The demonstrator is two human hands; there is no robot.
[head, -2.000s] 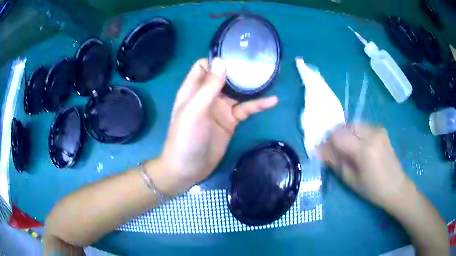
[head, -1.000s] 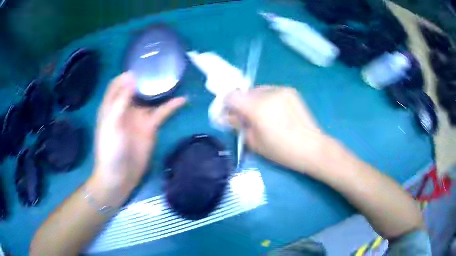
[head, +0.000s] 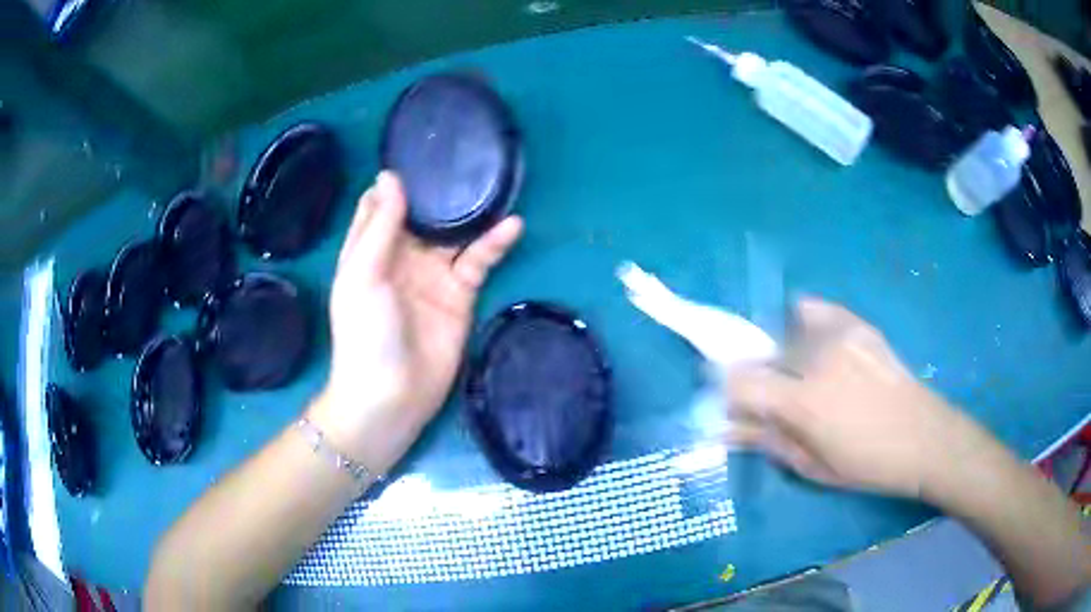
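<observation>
My left hand [head: 401,311] holds a glossy black oval cover [head: 452,155] by its edge, smooth face up, above the mat. My right hand [head: 837,401], blurred, grips a crumpled white wipe [head: 694,320] whose narrow end points up and left, away from the held cover. Whether tweezers are also in my right hand cannot be made out. Another oval cover [head: 541,395] lies hollow side up between my hands, over the top edge of the dot sheet [head: 514,532].
Several black covers [head: 257,331] lie at the left, beside a white strip [head: 42,418]. A needle-tip bottle [head: 804,105] lies at the upper right, with a second squeeze bottle [head: 991,170] near more covers and a cardboard sheet [head: 1053,90] at the right edge.
The camera view has shifted. My left hand still holds the cover. The wipe in my right hand has moved down and right, away from the held cover.
</observation>
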